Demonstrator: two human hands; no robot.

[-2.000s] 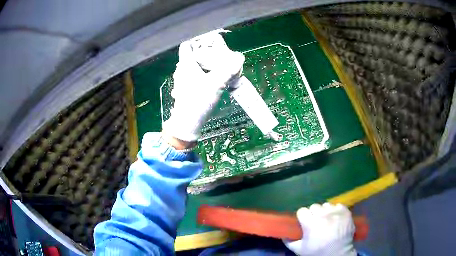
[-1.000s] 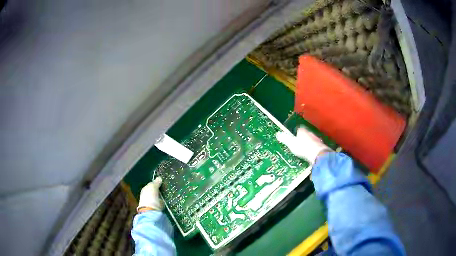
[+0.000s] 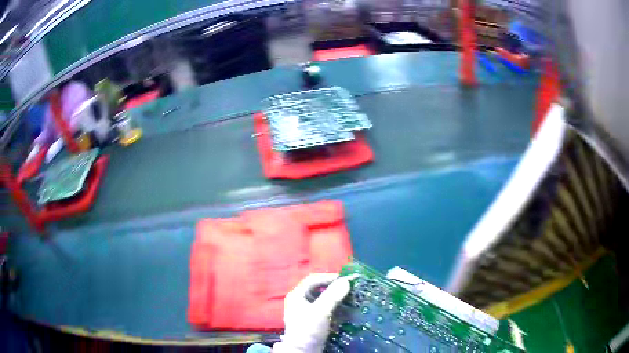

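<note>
My left hand [image 3: 314, 314], in a white glove, grips the upper left corner of a green circuit board [image 3: 393, 320]. The board is tilted and cut off by the bottom edge. A flat white tool [image 3: 441, 300] shows along the board's far edge; whether it touches the board I cannot tell. My right hand cannot be made out. A stack of red pads [image 3: 269, 269] lies on the green bench just left of and beyond the board.
Another board [image 3: 314, 120] rests on a red pad on the bench [image 3: 427, 131]. A further board [image 3: 67, 178] lies on red at left. The foam-lined booth [image 3: 552, 220] and its green platform are at right. Red posts [image 3: 467, 41] stand behind. The view is blurred.
The view has swung from the booth interior to the bench. The board is now at the bottom edge, with my left hand on it. My right hand has left clear view.
</note>
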